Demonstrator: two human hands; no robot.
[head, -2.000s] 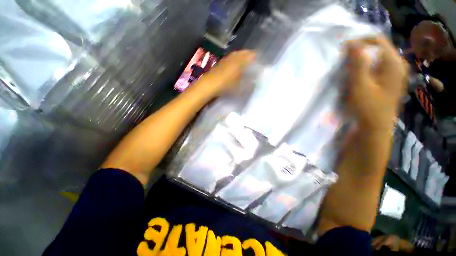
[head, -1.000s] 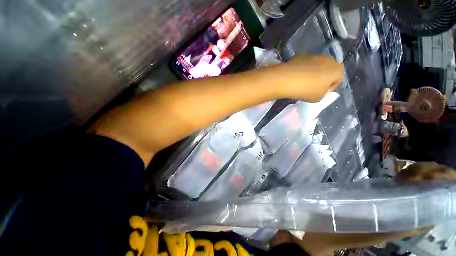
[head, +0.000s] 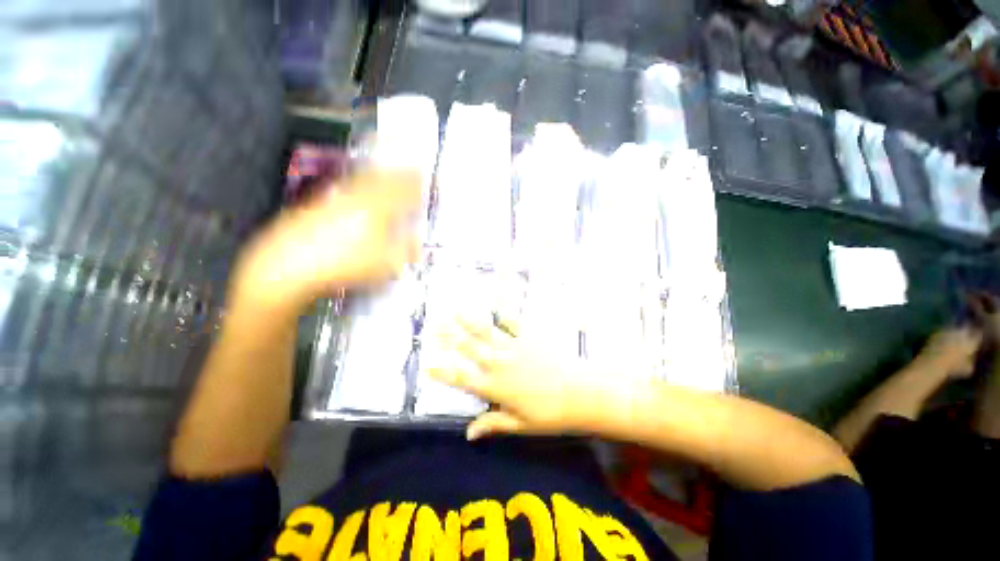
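A clear blister tray [head: 318, 408] lies in front of me, its long pockets filled with white bagged products [head: 550, 197] in two rows. My left hand [head: 340, 236] is blurred over the tray's left side; its fingers cannot be made out clearly. My right hand [head: 510, 373] lies palm down, fingers spread, on the white pouches of the near row, left of the middle. I see nothing held in it. The pouches are overexposed, so their marks do not show.
A tall tray stack [head: 104, 318] stands at the left. A partly hidden smartphone [head: 313, 164] is behind my left hand. Part-filled trays [head: 768, 142] lie beyond and at the right. A white sheet [head: 868, 276] lies on the green top [head: 784, 296]. Another person's arm [head: 916, 378] is at the right.
The clear tray held on edge at the right a second ago is gone from there. A tray full of white pouches now lies flat, with both my hands over it.
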